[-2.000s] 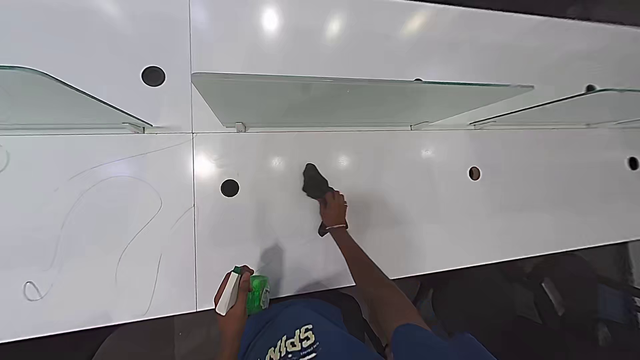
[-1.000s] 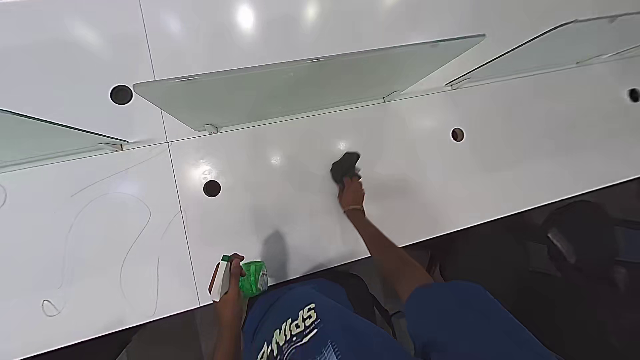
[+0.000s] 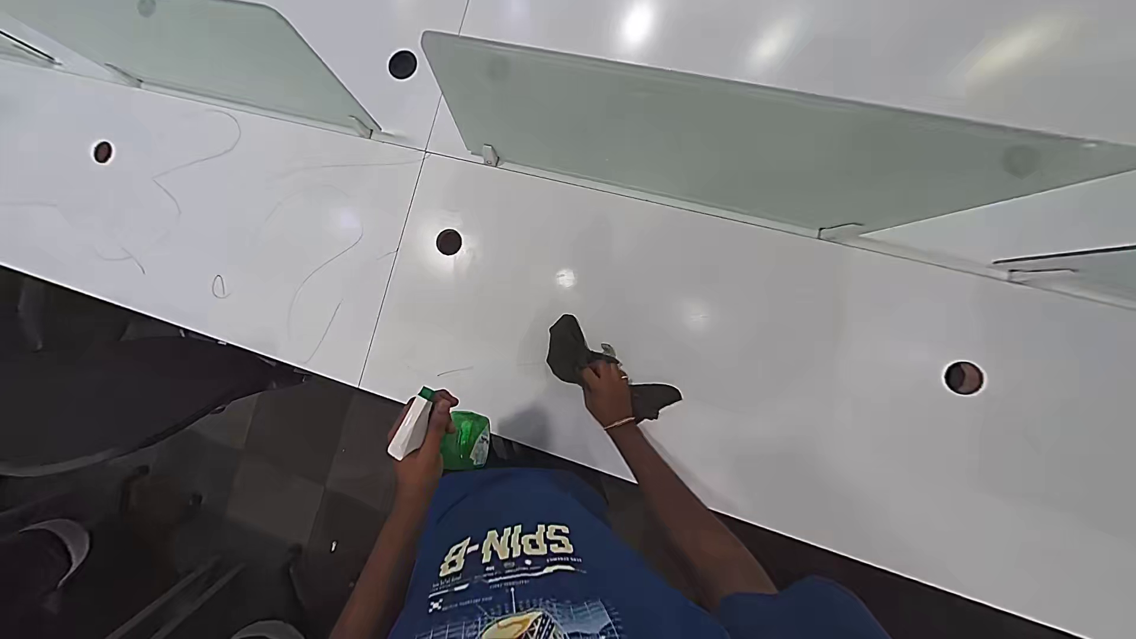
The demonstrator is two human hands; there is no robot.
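My right hand grips a dark cloth and presses it on the white desktop, toward the near edge; the cloth's two ends stick out on either side of the fingers. At the desk's near edge, my left hand is closed around the neck of a spray bottle with a white and green trigger head and a green body. Thin curved marks show on the desk panel at the left.
Frosted glass dividers stand on clips along the seam behind the desktop. Round cable holes open in the white surface, another at the right. Dark chairs are below the desk's edge at the lower left.
My right hand has moved the cloth closer to the near desk edge and to my body. The left hand still holds the spray bottle. The view has turned.
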